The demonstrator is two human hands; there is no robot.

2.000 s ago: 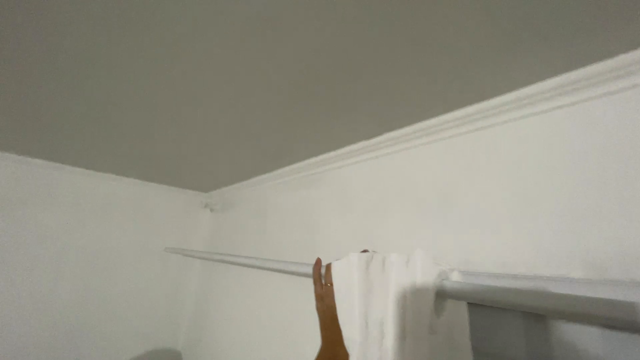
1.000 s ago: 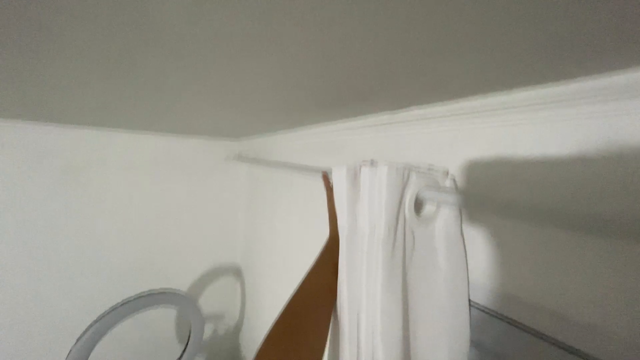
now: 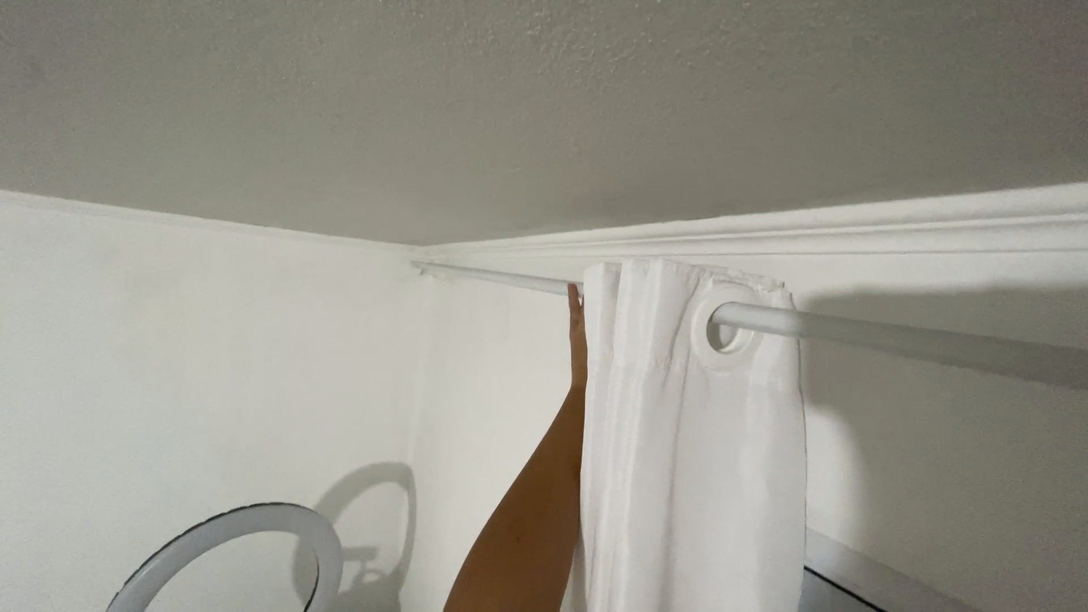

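Note:
A bunched white grommet curtain hangs on a white curtain rod, which runs through a round white grommet on the near side. The rod continues beyond the fabric towards the far corner. My left hand is raised at the curtain's left edge, its fingers up beside the rod; the rest of the hand is hidden behind the fabric, so its grip cannot be made out. My right hand is out of view.
A ring-shaped light or frame stands at the lower left, casting a shadow on the wall. Crown moulding runs under the grey ceiling. Part of a dark-edged frame shows at the lower right, behind the curtain.
The view has shifted, bringing the ring-shaped object and more of the curtain into sight since two seconds ago. The raised hand remains beside the curtain's left edge.

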